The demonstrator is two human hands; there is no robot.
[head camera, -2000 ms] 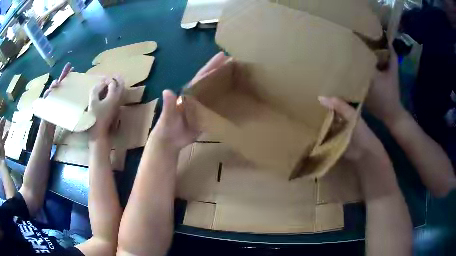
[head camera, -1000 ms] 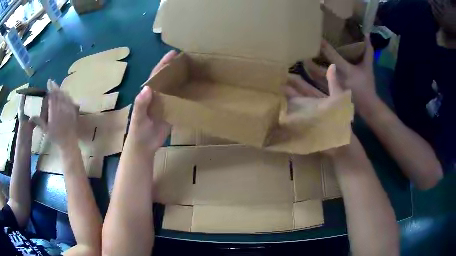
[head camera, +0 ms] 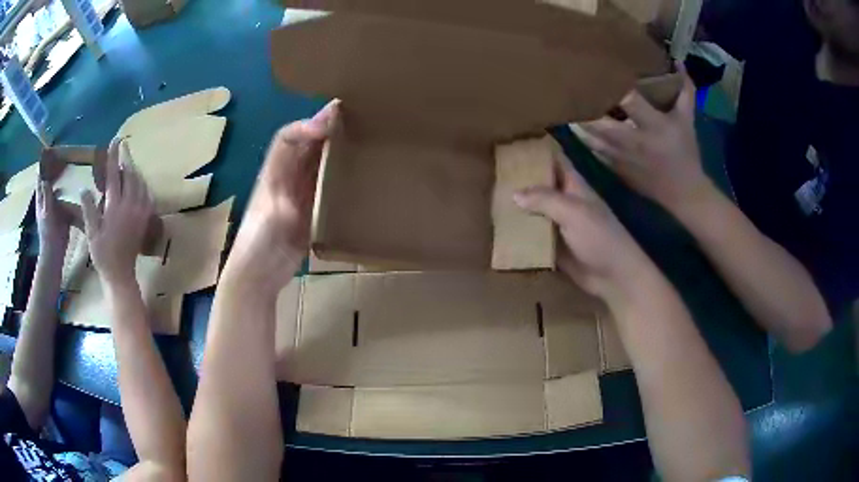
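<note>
A brown mailer box [head camera: 414,202] is held above the table, its open inside facing me. Its lid [head camera: 443,71] stands up at the back, tilted over the tray. My left hand [head camera: 283,202] grips the left side wall, fingers behind it and thumb at the top corner. My right hand [head camera: 589,221] holds the right side panel [head camera: 526,205], which is folded inward, with the thumb on its face. A flat box blank [head camera: 450,325] with dark slots lies under the box at the table's near edge.
On the left, another person's hands [head camera: 118,212] hold a small box over blanks [head camera: 174,141]. On the right, another person's hand [head camera: 650,141] holds cardboard close to my right hand. An upright bluish bottle [head camera: 24,99] stands far left. The green table's near edge [head camera: 471,450] curves below.
The right side panel, spread outward before, is now folded in over the tray. The box has tilted toward me and the lid leans forward. The left neighbour's box has turned.
</note>
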